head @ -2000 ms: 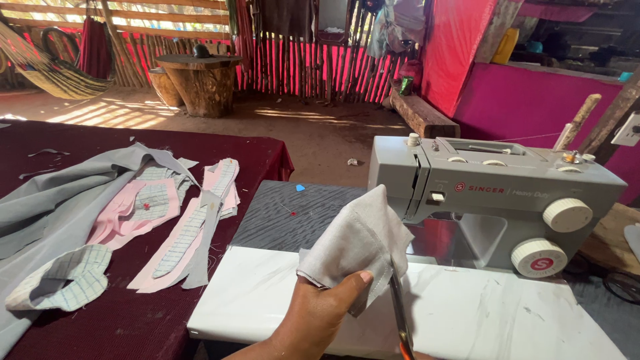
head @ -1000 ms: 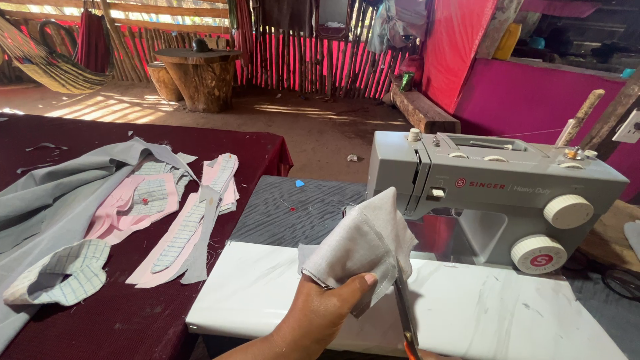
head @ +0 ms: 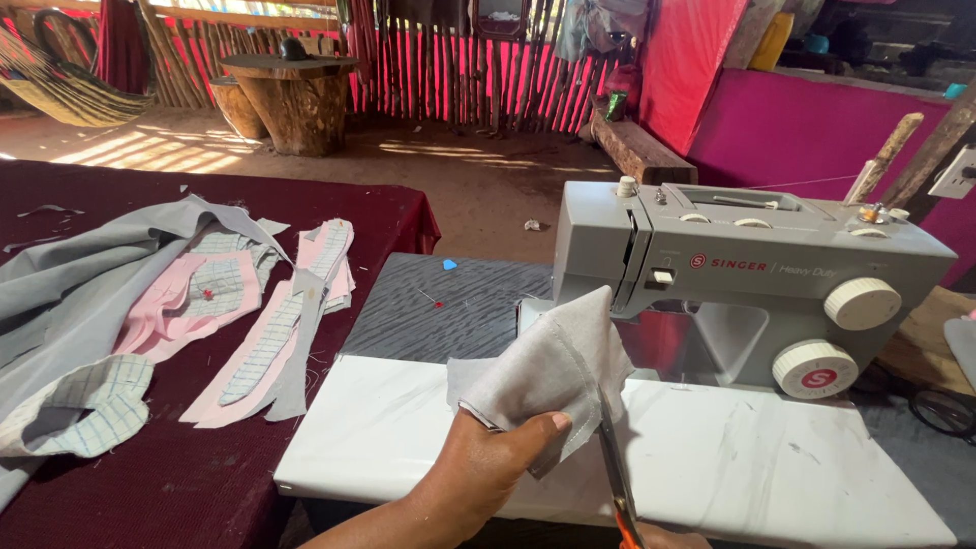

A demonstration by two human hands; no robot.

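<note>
My left hand [head: 488, 465] grips a folded piece of light grey fabric [head: 526, 366] with a stitched seam, thumb on top. At the bottom edge of the view, my right hand [head: 667, 537] is partly visible, holding scissors [head: 619, 469] with orange handles. Their blades point up along the fabric's right side, close to the seam; the tips are hidden by the cloth. Just behind the fabric stands a grey Singer sewing machine [head: 755, 259] on a table with a white marbled top [head: 381, 427]. A red-headed pin [head: 438, 304] and a small blue piece [head: 450, 264] lie on its dark part.
On the left, a table with a maroon cloth [head: 191, 488] bears grey fabric [head: 99, 282], pink pieces [head: 164, 305] and checked pieces [head: 122, 396]. Eyeglasses [head: 945, 412] rest at the far right. Beyond are a wooden stump table [head: 297, 107], a log bench [head: 640, 145] and a hammock [head: 76, 91].
The grey fabric in my left hand has shifted and tilted slightly, and more of its stitched seam faces me. The scissors remain at its right side.
</note>
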